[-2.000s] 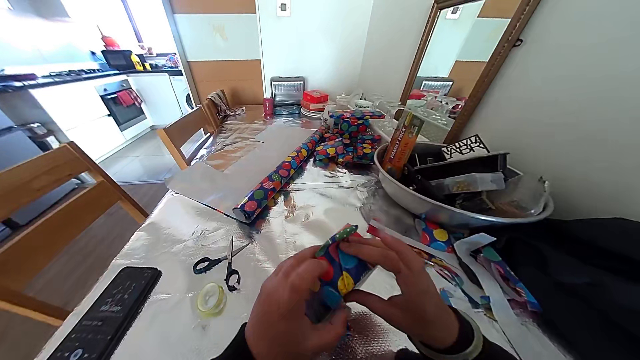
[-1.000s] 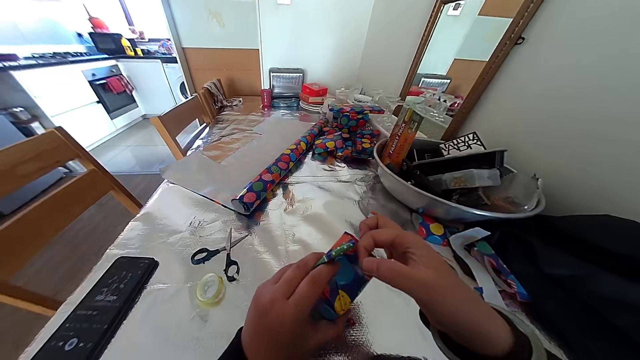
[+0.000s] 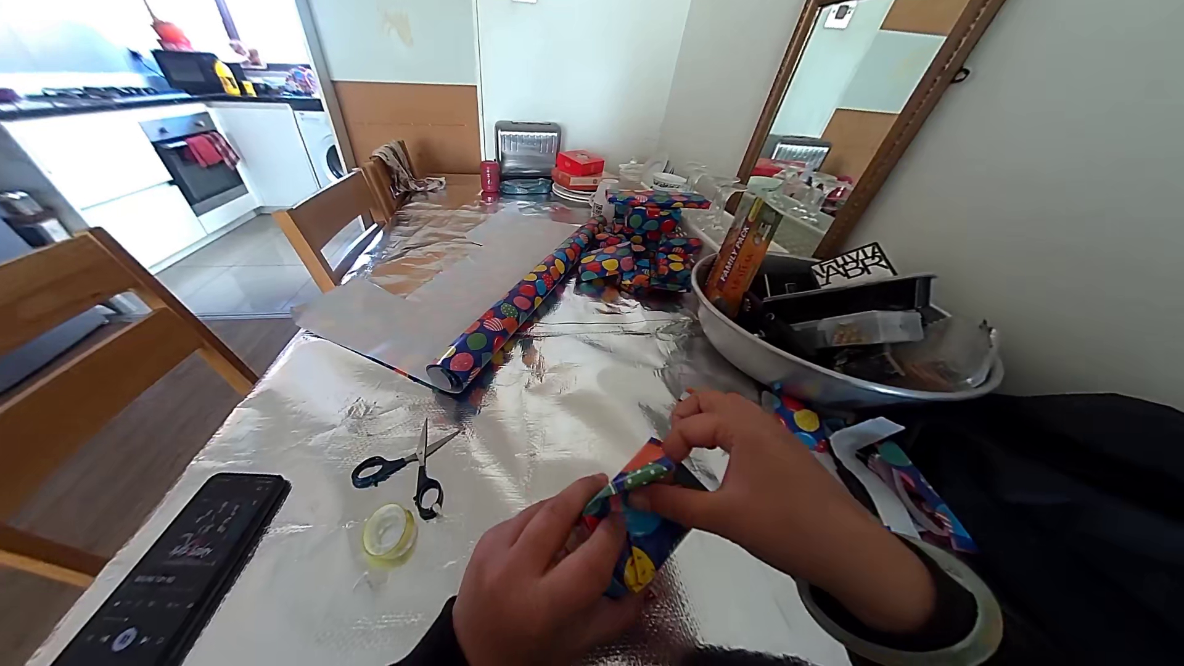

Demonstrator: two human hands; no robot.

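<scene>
My left hand (image 3: 555, 573) grips a small item in balloon-patterned wrapping paper (image 3: 643, 546) from its left side. The fingers of my right hand (image 3: 749, 490) pinch a folded paper flap at the item's top edge. A roll of clear tape hangs around my right wrist (image 3: 971, 601). To the left on the foil-covered table lie scissors (image 3: 421, 467) with spread blades and a small roll of tape (image 3: 389, 534). Beyond my hands, a roll of the same wrapping paper (image 3: 509, 314) lies partly unrolled, near several wrapped packages (image 3: 647, 245).
A metal basin (image 3: 832, 379) filled with boxes and packets stands at the right. Paper scraps (image 3: 911, 490) and black fabric (image 3: 1064, 518) lie beside it. A phone (image 3: 176, 573) rests at the table's left edge, near wooden chairs (image 3: 92, 342). A mirror (image 3: 832, 102) leans against the wall.
My right hand has come off the item's lower right side to its top edge, where it holds the flap. My left hand has kept its grip.
</scene>
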